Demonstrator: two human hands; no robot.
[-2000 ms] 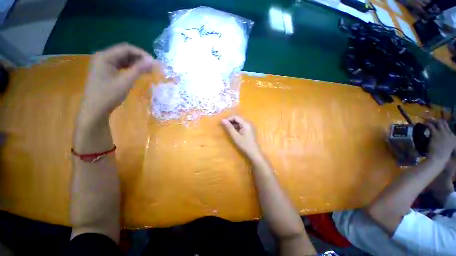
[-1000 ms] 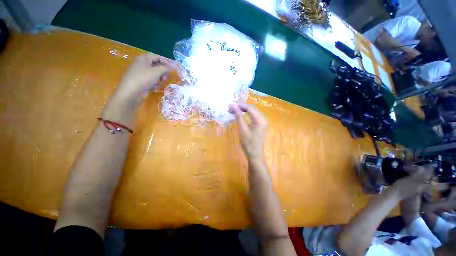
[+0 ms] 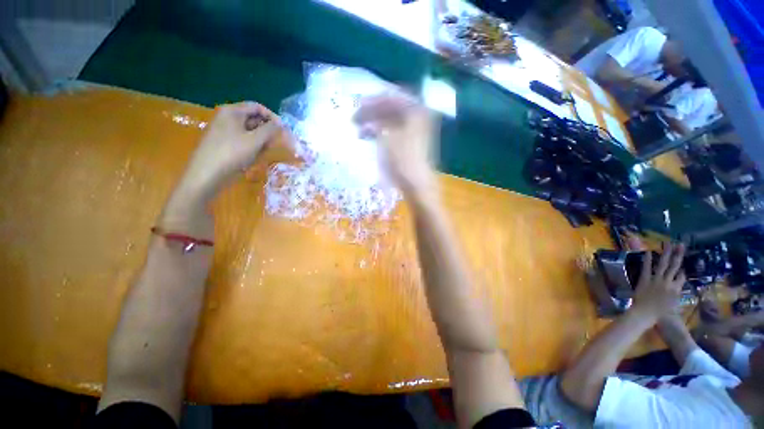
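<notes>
The clear-white plastic bag (image 3: 327, 94) lies across the bench edge and the green surface, brightly glared. A pile of clear rings (image 3: 335, 208) spreads in tangled shiny strands from its near end onto the orange bench. My left hand (image 3: 237, 141) is at the bag's left side, its fingertips pinched close together; I cannot tell if a thin ring is between them. My right hand (image 3: 398, 138) is motion-blurred over the bag's right part and hides some of it; its fingers are curled and any content is not visible.
The worn orange bench (image 3: 310, 310) meets a green surface (image 3: 209, 54). A heap of black parts (image 3: 578, 172) lies at the right. A coworker's hands (image 3: 658, 281) work on a black and silver unit (image 3: 616, 272) at the right. Another person sits at the upper right.
My right hand has moved up from the ring pile to over the bag. My left hand stays beside the bag's left side, fingers pinched. The view has shifted toward the right.
</notes>
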